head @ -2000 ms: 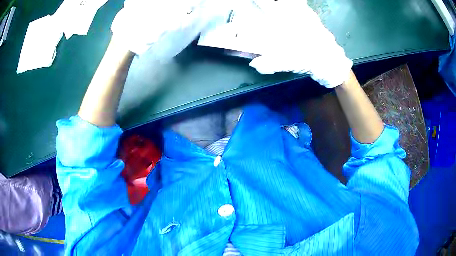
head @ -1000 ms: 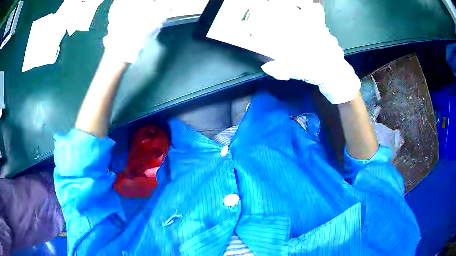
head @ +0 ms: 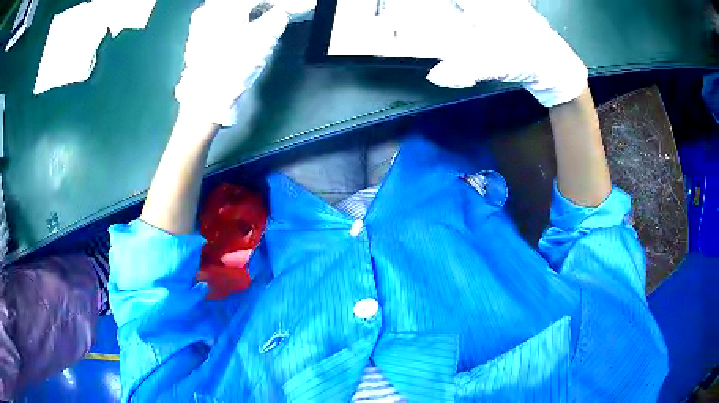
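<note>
A flat device [head: 378,33] with a dark border and a pale face lies over the green bench at the top centre, cut off by the upper edge. My right hand [head: 516,47], in an overexposed white glove, grips its right side, with the thumb at the near edge. My left hand [head: 229,59], also gloved in white, is left of the device and apart from its dark border. The left fingertips are near the top edge beside something pale; glare hides whether they hold it.
White paper pieces [head: 71,49] lie on the green bench [head: 102,149] at the left. A red plastic bag [head: 230,228] is below the bench edge. A brown carton [head: 642,173] stands at right. A person's purple-grey sleeve [head: 51,315] shows at lower left.
The device has turned so its near edge lies more level. My right hand has moved right and up with it. My left hand has moved slightly right and down since one second ago.
</note>
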